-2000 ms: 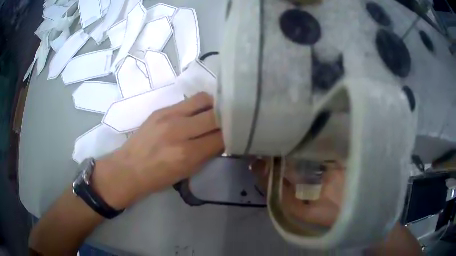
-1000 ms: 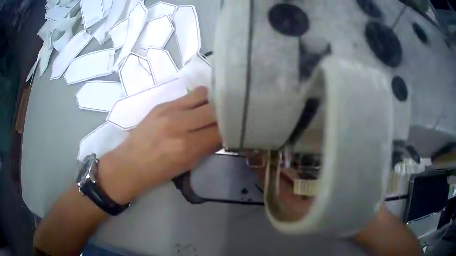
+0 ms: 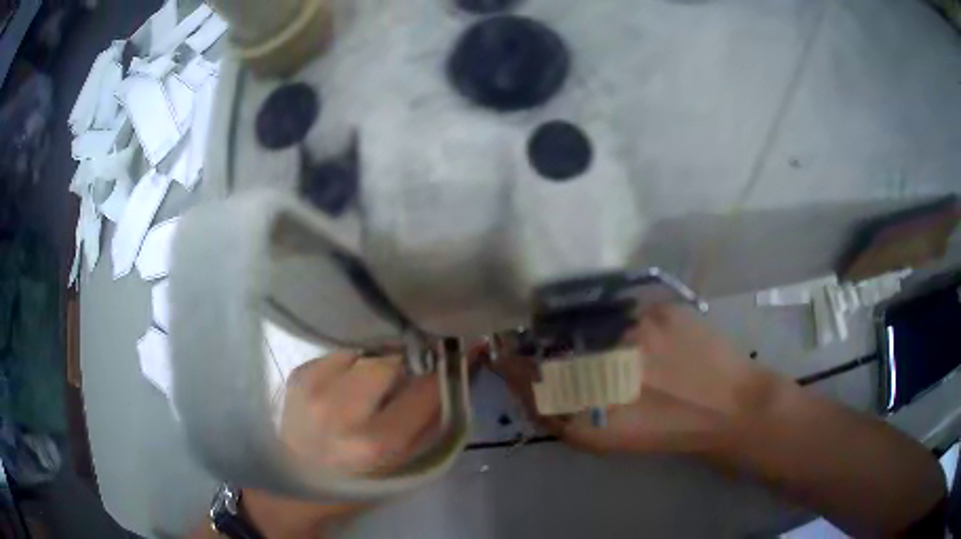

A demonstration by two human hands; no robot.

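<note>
The off-white sewing machine head (image 3: 443, 200) fills the upper middle, with its thick loop guard (image 3: 216, 358) at the left. My left hand (image 3: 364, 411) shows through the loop, fingers bent toward the needle area. A white cloth piece (image 3: 287, 358) lies by its fingers; whether they grip it cannot be told. My right hand (image 3: 632, 395) is behind the cream ribbed knob (image 3: 588, 381), fingertips near the needle area and partly hidden. The needle and presser foot are not clearly visible. More white pointed pieces (image 3: 148, 121) lie in a loose pile at the left.
White strips (image 3: 832, 308) lie on the machine bed at the right, beside a black glossy phone (image 3: 925, 347). A tan patch (image 3: 901, 237) is on the machine arm. The pale tabletop (image 3: 126, 453) has its rounded edge at the left. White paper shows at the lower right.
The view has swung so the machine head covers more of the middle and left. My left hand now shows through the loop. More of my right hand and forearm, the strips and the phone show.
</note>
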